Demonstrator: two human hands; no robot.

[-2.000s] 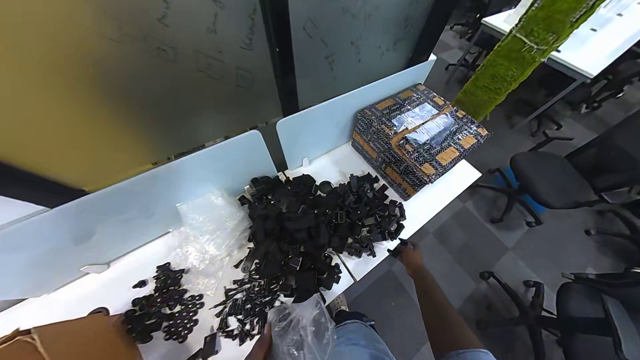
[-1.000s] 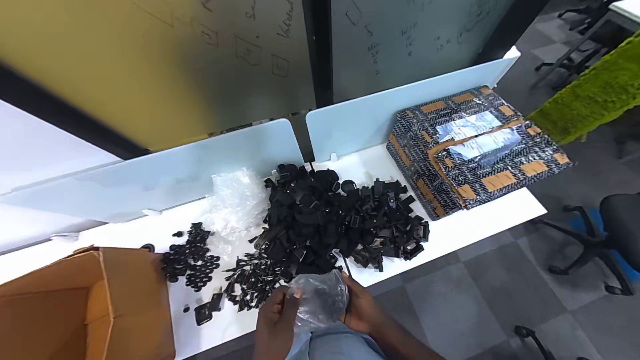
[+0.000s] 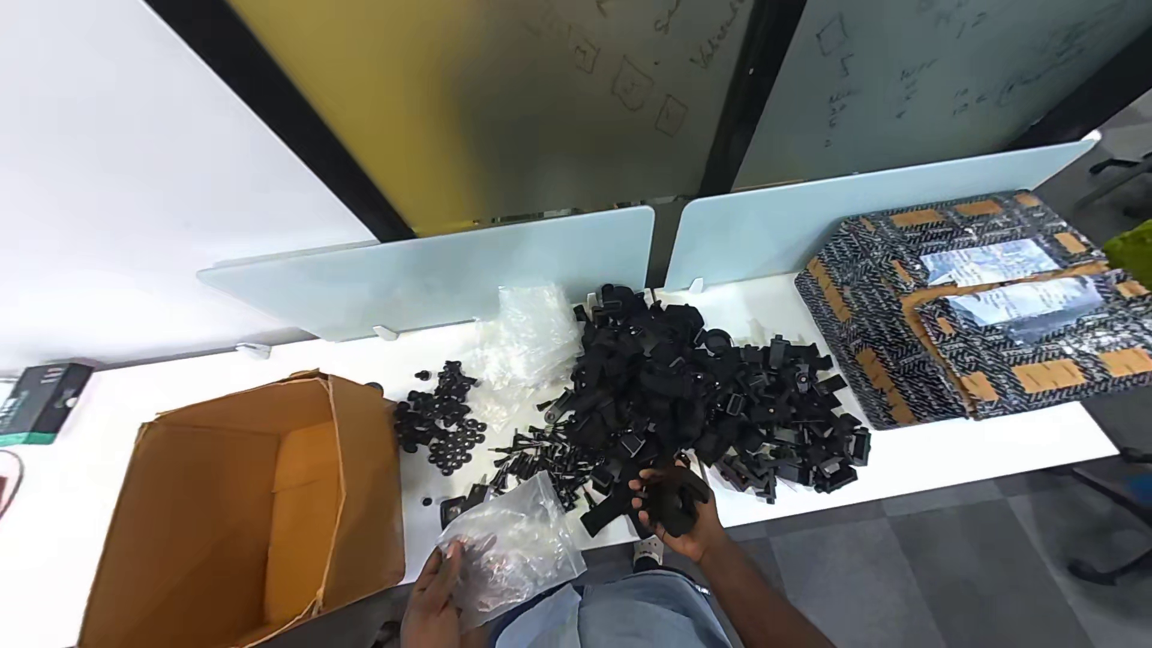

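My left hand (image 3: 436,589) holds a clear plastic bag (image 3: 517,553) by its left side, at the table's front edge. In my right hand (image 3: 688,526) is a black plastic part (image 3: 673,501), held at the front of a large heap of black plastic parts (image 3: 648,378). Small black slender pieces (image 3: 544,459) lie just left of the heap. Farther left are small black round pieces (image 3: 450,432). Behind them rests a pile of clear plastic bags (image 3: 531,337). Whether the bag in my left hand contains anything is hard to tell.
An open cardboard box (image 3: 369,486) stands at the left of the white table (image 3: 1008,445). A large taped parcel (image 3: 900,315) occupies the right end. A black box (image 3: 49,400) sits at the far left. Low partition panels (image 3: 450,279) line the back; office chairs are at the right.
My hands, together at the clear bag one second ago, are now apart. The right one has moved to the heap and taken a black part. The view has turned left.
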